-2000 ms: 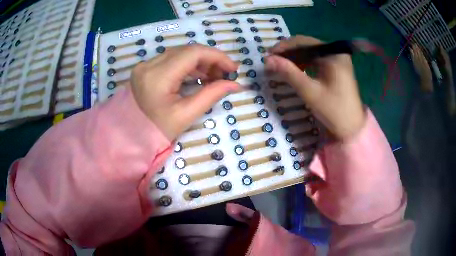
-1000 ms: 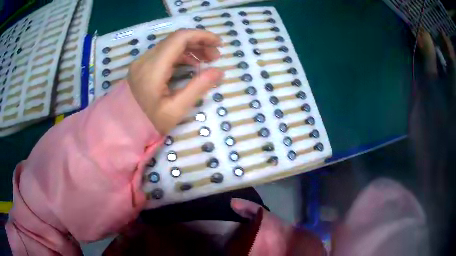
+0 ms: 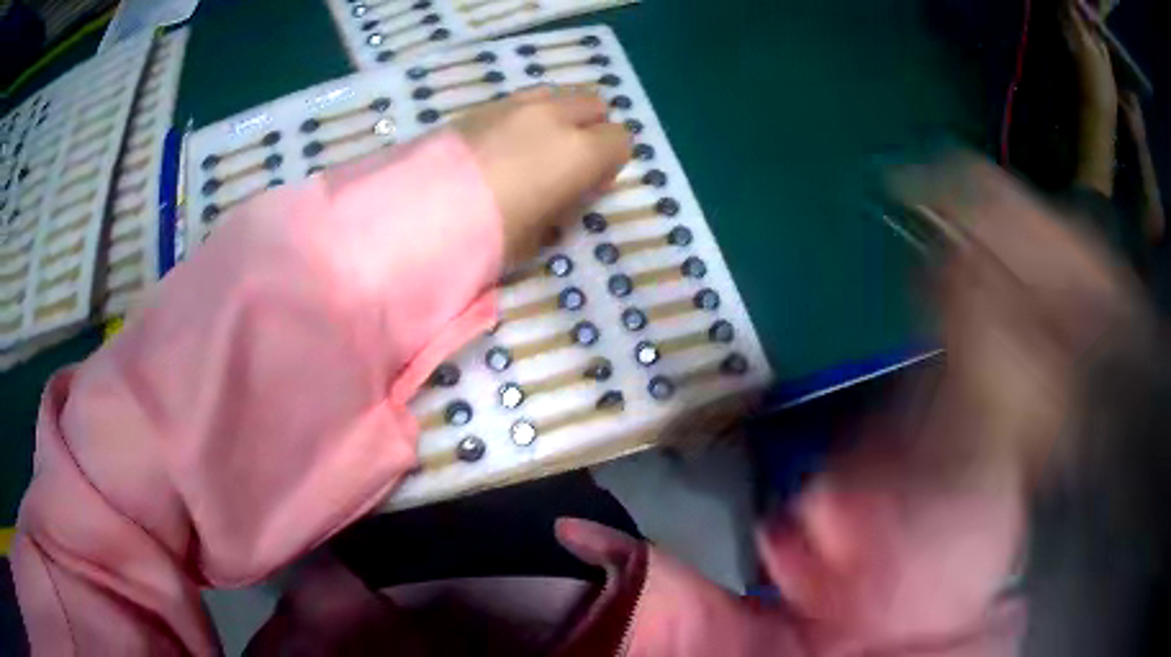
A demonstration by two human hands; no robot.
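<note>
The white foam tray [image 3: 700,411] lies in front of me with columns of flex circuit assemblies [image 3: 668,308], tan strips with a round dark end at each side; some ends shine pale. My left hand [image 3: 546,154] is over the upper middle of the tray, fingers bent down at the assemblies; its fingertips are hidden, so I cannot tell if it holds one. My right hand [image 3: 1014,257] is off the tray at the right, strongly blurred. A thin light streak shows near its fingers, but I cannot tell what it is.
Other foam trays overlap at the left [image 3: 64,218], and one lies behind the main tray [image 3: 385,45]. A blue strip [image 3: 848,379] runs along the front edge of the green tabletop [image 3: 796,154]. Another person's hand [image 3: 1094,96] and a red wire [image 3: 1014,84] are at the upper right.
My left hand has moved right and come down onto the tray. My right hand left the tray with the black pen tool, dropped out of clear view, and now shows blurred at the right. The view has shifted.
</note>
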